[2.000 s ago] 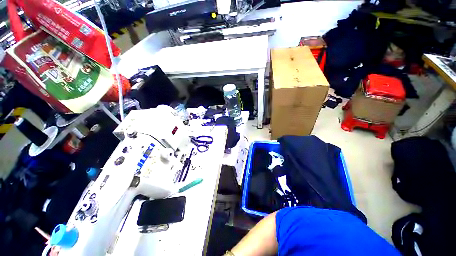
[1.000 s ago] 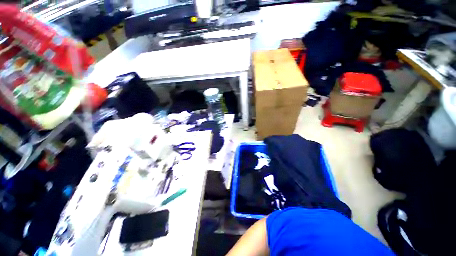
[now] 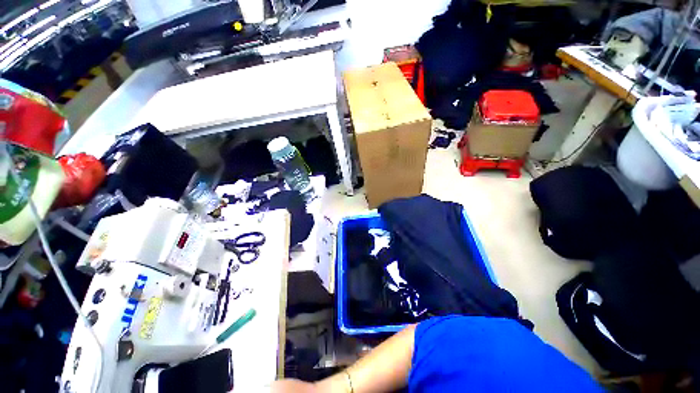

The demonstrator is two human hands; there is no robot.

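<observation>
The white sewing machine [image 3: 146,299] stands on the white table [image 3: 265,284] at the left. A black phone [image 3: 196,374] lies at the table's near part, cut off by the bottom edge. A green-handled tool [image 3: 236,325] lies just beyond it, and black-handled scissors [image 3: 247,246] lie farther back. My right forearm, in a blue sleeve, reaches left along the bottom edge. Only a small part of my right hand [image 3: 292,386] shows by the table's edge; its fingers are cut off. My left hand is out of the picture.
A blue bin [image 3: 341,307] with dark garments stands on the floor right of the table. A cardboard box [image 3: 391,146] stands behind it. A red stool [image 3: 503,115] and dark bundles [image 3: 583,211] are at the right. A bottle [image 3: 288,163] stands behind the table.
The view has turned right, so the machine, phone and bin sit farther left. My right forearm now shows farther, with part of the hand at the bottom edge.
</observation>
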